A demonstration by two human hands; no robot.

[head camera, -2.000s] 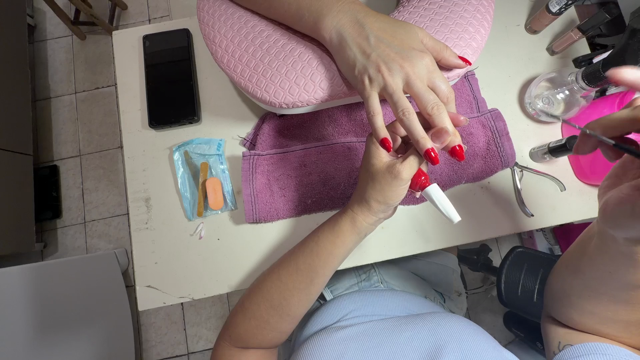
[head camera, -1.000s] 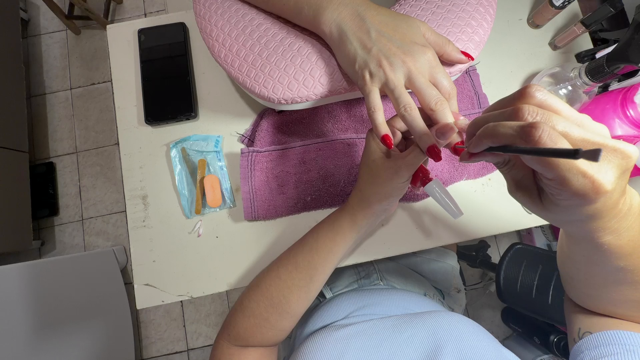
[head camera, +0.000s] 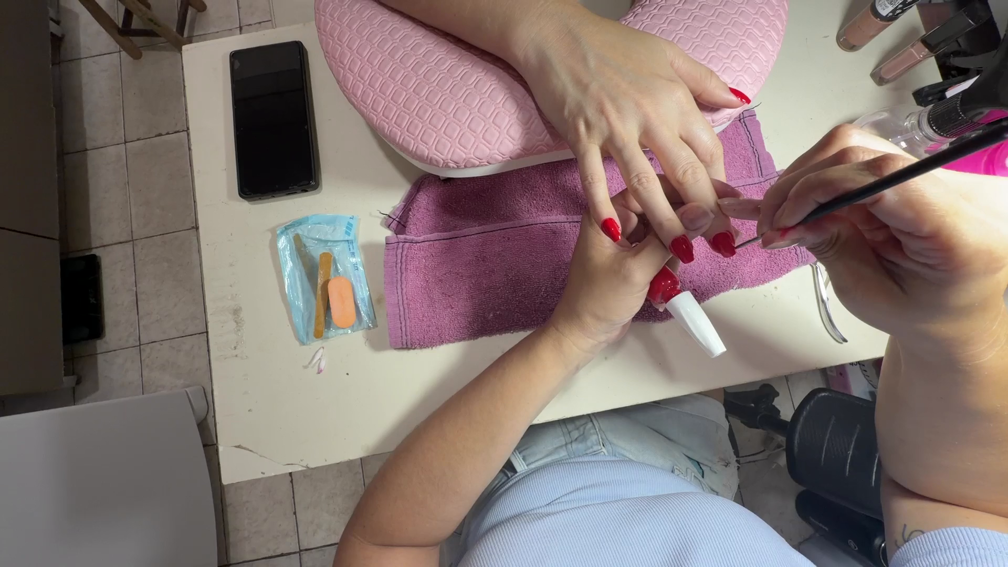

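Note:
My left hand (head camera: 618,268) holds a red nail polish bottle with a white cap (head camera: 697,323) and supports the fingers of another person's hand (head camera: 630,102) from below. That hand lies palm down with red polished nails, its forearm over a pink textured armrest (head camera: 472,94). My right hand (head camera: 882,220) grips a thin black-handled brush (head camera: 906,175), whose fine tip is at the edge of one red fingernail (head camera: 722,243). A folded purple towel (head camera: 488,268) lies beneath the hands.
On the white table (head camera: 260,394) are a black phone (head camera: 273,118) and a blue pouch (head camera: 287,268) with an orange buffer (head camera: 342,302) and a wooden-looking file (head camera: 322,295). Metal nippers (head camera: 827,303) lie at the right, partly hidden. Polish bottles (head camera: 902,63) stand at the upper right.
Two seconds ago my right hand was at the right edge, holding the thin tool; it has moved left to the other person's fingertips. My left hand keeps its hold on the bottle.

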